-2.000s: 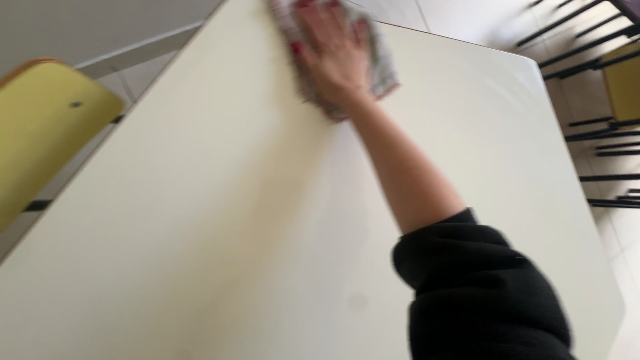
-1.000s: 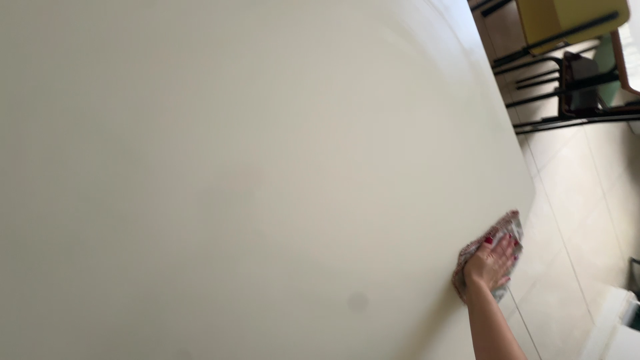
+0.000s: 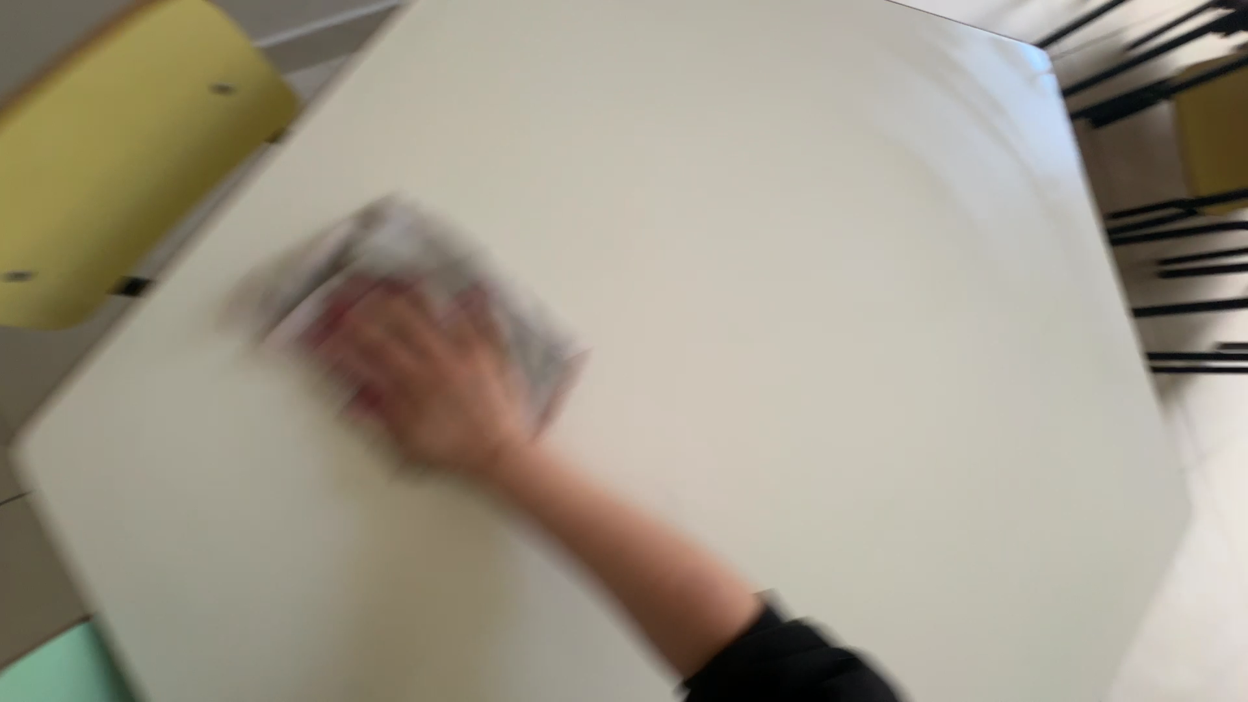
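My right hand (image 3: pixel 439 380), blurred by motion, presses flat on a crumpled patterned cloth (image 3: pixel 409 234) in grey, white and reddish tones. The cloth lies on the white tabletop (image 3: pixel 780 322), left of the middle of the view, and sticks out beyond the fingers and beside the wrist. A black sleeve (image 3: pixel 799 653) covers the upper part of that arm at the bottom. My left hand is not in view.
A yellow chair back (image 3: pixel 127 156) stands close to the table's upper left edge. At the bottom left is part of a pale green chair (image 3: pixel 73 668). Black metal legs and a yellow seat (image 3: pixel 1214 136) are beyond the right edge, over a tiled floor.
My right hand and the cloth have moved from the table's edge near the floor on the right to the table's left part. The view has shifted a lot.
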